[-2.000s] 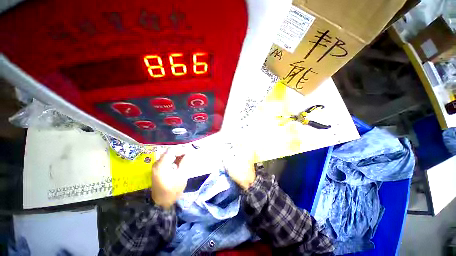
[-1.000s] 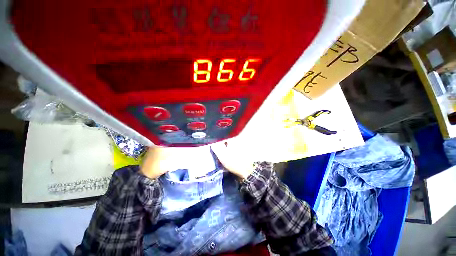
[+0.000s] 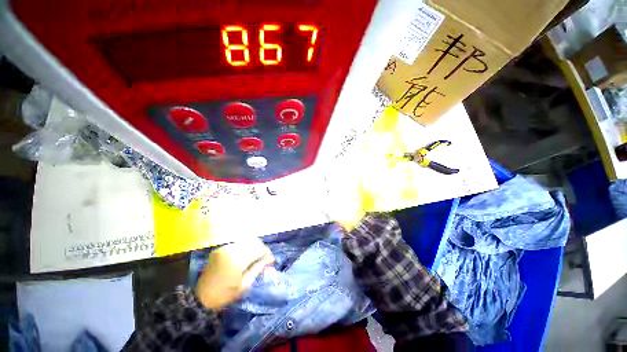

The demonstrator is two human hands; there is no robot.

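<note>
A light blue denim garment (image 3: 309, 282) lies over my lap below the table edge. My left hand (image 3: 232, 273) is closed on the denim at its left part. My right hand (image 3: 347, 218) is at the table's front edge, overexposed and partly lost in glare; its fingers and what they touch cannot be made out. The white machine head with its red panel (image 3: 172, 82) fills the upper left. Its display (image 3: 270, 45) reads 867. A heap of tiny shiny buttons (image 3: 172, 187) lies under the machine's left side.
The white table (image 3: 82, 206) has yellow patches. Yellow and black pliers (image 3: 430, 158) lie right of the machine. A cardboard box (image 3: 474, 48) stands behind them. A blue bin (image 3: 543, 295) with denim garments (image 3: 481, 275) is at the right. Clear plastic bags (image 3: 58, 134) lie at the left.
The display went from 866 to 867. My left hand and the denim moved from under the machine head down toward my lap. My right hand shifted slightly right. The view also shifted.
</note>
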